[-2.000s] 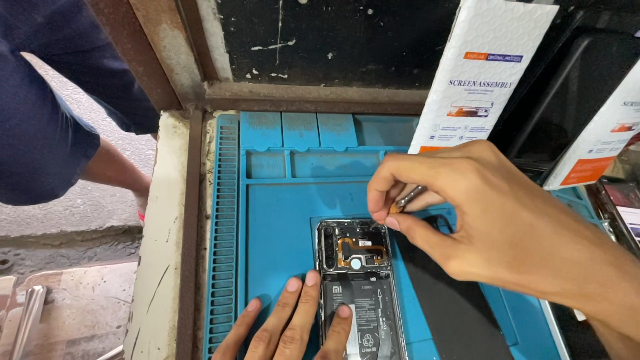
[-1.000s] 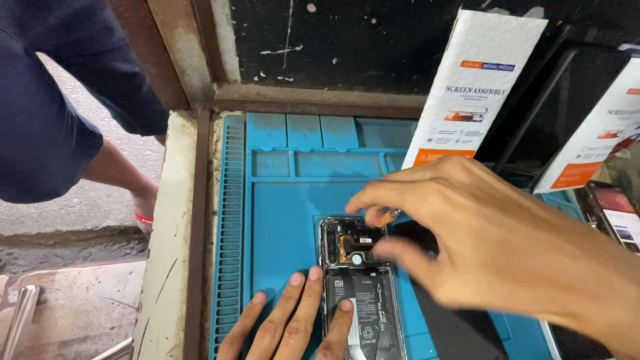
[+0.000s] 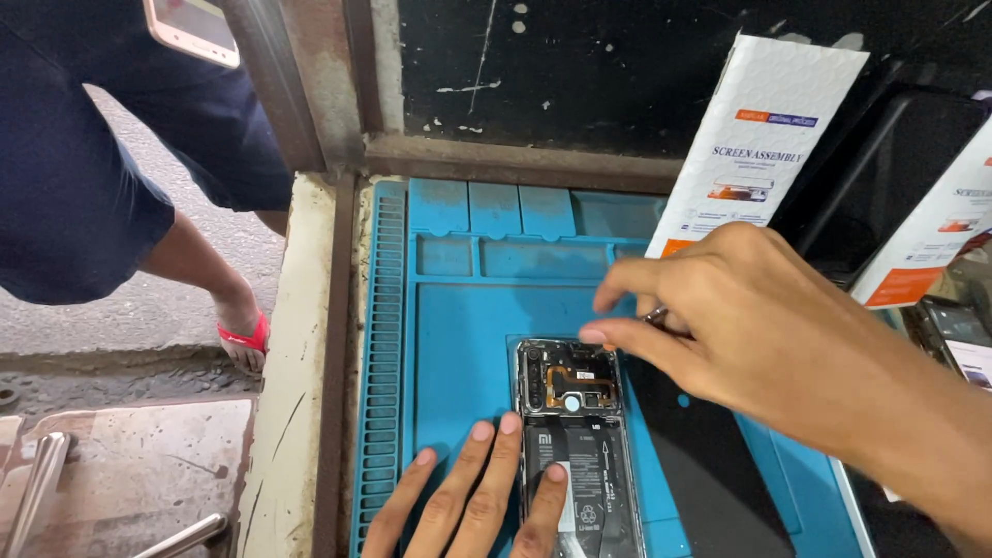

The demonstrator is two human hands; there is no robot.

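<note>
An opened Xiaomi phone (image 3: 535,434) lies back side up on a blue silicone repair mat (image 3: 465,349), its battery (image 3: 581,484) and an orange flex cable (image 3: 552,387) exposed. My left hand (image 3: 480,496) rests spread over the phone's left edge and the mat, one fingertip on the battery. Above the phone's top right corner is my right hand (image 3: 697,318), curled around a slim metal tool (image 3: 657,316), probably a screwdriver, mostly hidden by the fingers. Its thumb and forefinger are apart. Beneath that arm, a flat black panel (image 3: 713,457) lies on the mat beside the phone.
White screen-assembly boxes (image 3: 763,124) lean at the back right near dark phone screens (image 3: 891,163). Another phone (image 3: 957,333) lies at the right edge. The mat's compartments (image 3: 511,257) run along its back. Beyond the ledge at left stands a person (image 3: 116,155) in dark shorts, with a phone.
The right hand's thumb and forefinger, together around the tool two seconds ago, have moved apart. The left hand stays on the phone. A phone has come into view beside the person at left.
</note>
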